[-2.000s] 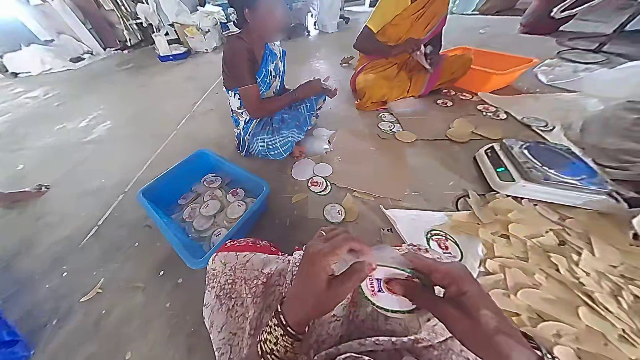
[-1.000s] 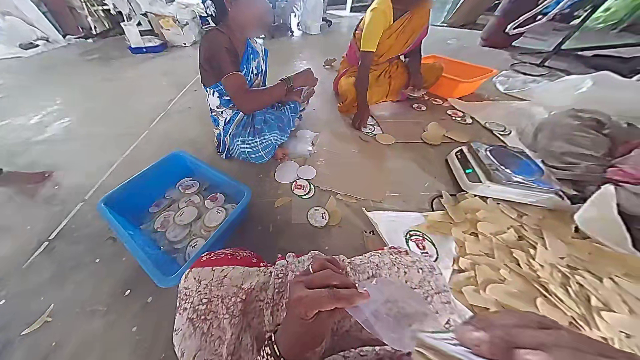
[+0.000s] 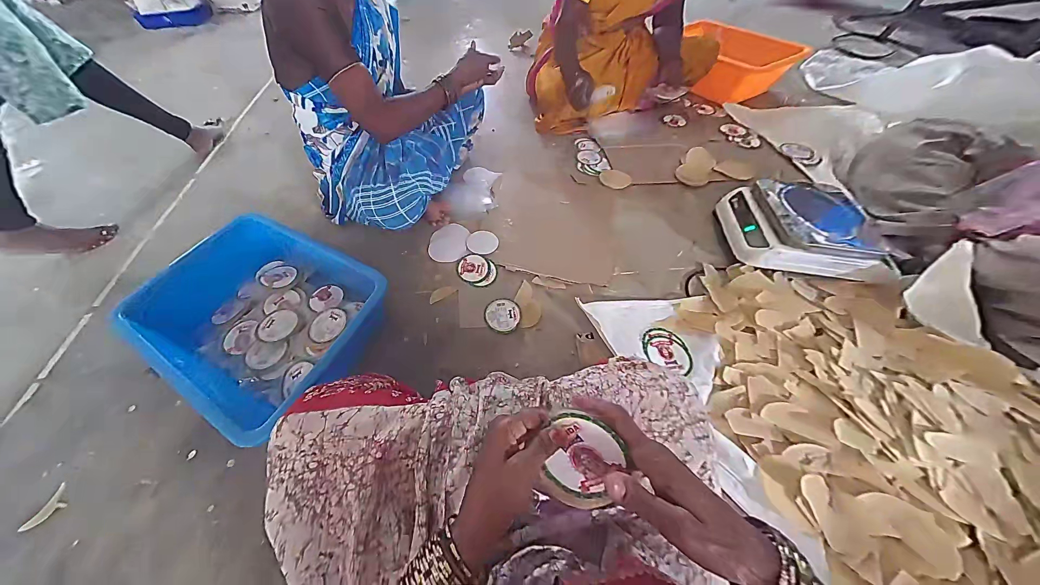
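Note:
Above my lap, a round printed label (image 3: 587, 457) with a green rim lies on top of a pale round stack. My left hand (image 3: 508, 471) grips its left edge, and my right hand (image 3: 658, 479) grips its right side with the thumb on top. Pale thin discs (image 3: 886, 414) are heaped on a white printed sack (image 3: 621, 321) at my right. Ahead on the floor are loose round labels (image 3: 502, 315) and plain white discs (image 3: 448, 243). A blue plastic tub (image 3: 248, 236) on the left contains several clear-wrapped disc packs (image 3: 278, 325).
A digital weighing scale (image 3: 804, 231) stands beyond the heap. A seated person in blue cloth (image 3: 382, 154) and another in orange cloth (image 3: 601, 57) work ahead, near an orange tub (image 3: 747, 61). A person's bare foot (image 3: 61, 238) is on the floor at left.
The clear plastic bag seen earlier in my left hand no longer shows plainly. My right hand has come in from the lower right, and both hands now meet at the stack. A walking person has appeared at left.

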